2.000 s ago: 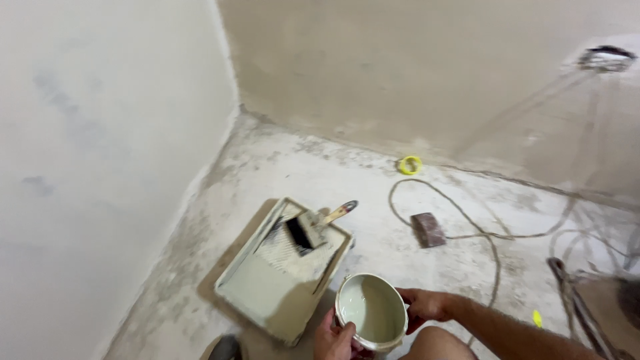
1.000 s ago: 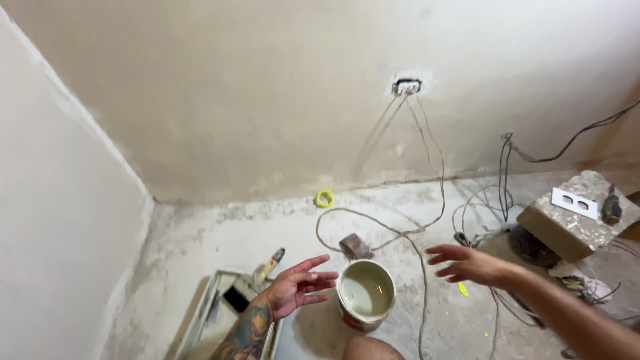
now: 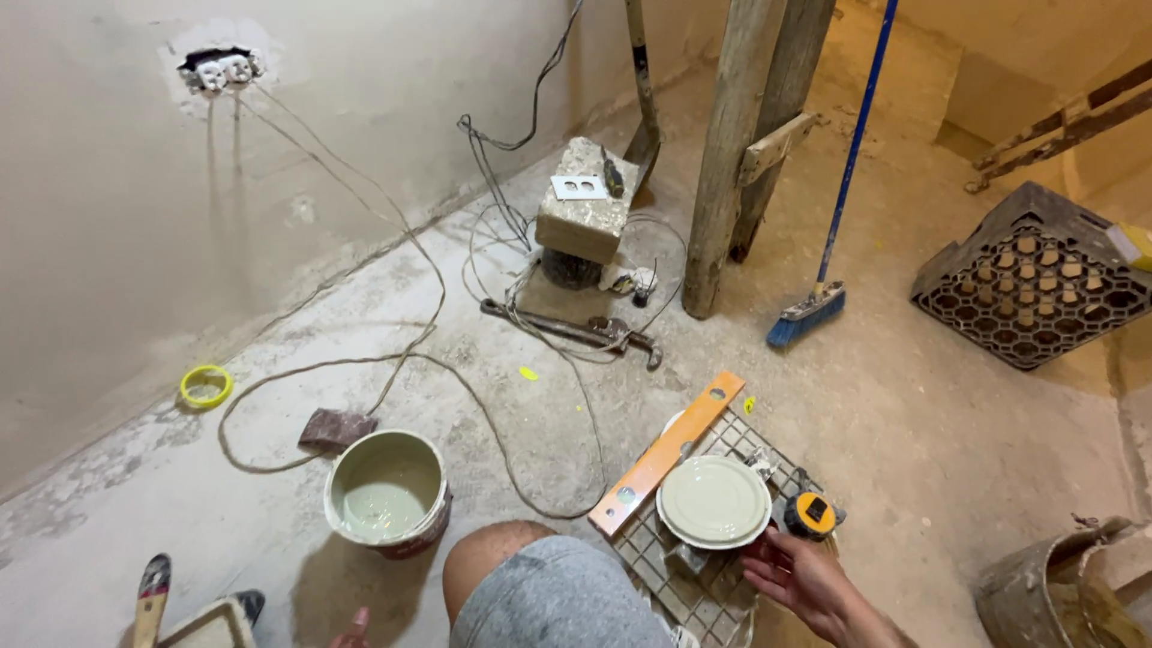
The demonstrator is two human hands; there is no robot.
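Note:
My right hand [image 3: 792, 576] touches the edge of a round paint-coated lid [image 3: 714, 500], its fingers at or under the lower right rim. The lid lies over a wire grid [image 3: 661, 562], between an orange spirit level [image 3: 668, 454] and a tape measure [image 3: 812, 515]. Only a finger and part of my left hand [image 3: 351, 632] show at the bottom edge, below the bucket of pale paint [image 3: 387, 490]; what it holds is hidden. At lower left, a paintbrush [image 3: 151, 598] rests by the corner of a paint tray [image 3: 211, 625].
A reddish-brown block [image 3: 336, 430], a yellow tape roll [image 3: 206, 385] and a looping cord [image 3: 468, 382] lie on the floor. Beyond are a pipe wrench [image 3: 571, 328], a stone block [image 3: 585, 211], wooden posts [image 3: 733, 162], a blue broom [image 3: 810, 313], a black crate [image 3: 1035, 279] and a bucket [image 3: 1048, 585].
The view has swung right. Both hands were on the paint bucket, then came off it; it now stands on the floor. My right hand has moved right to the lid.

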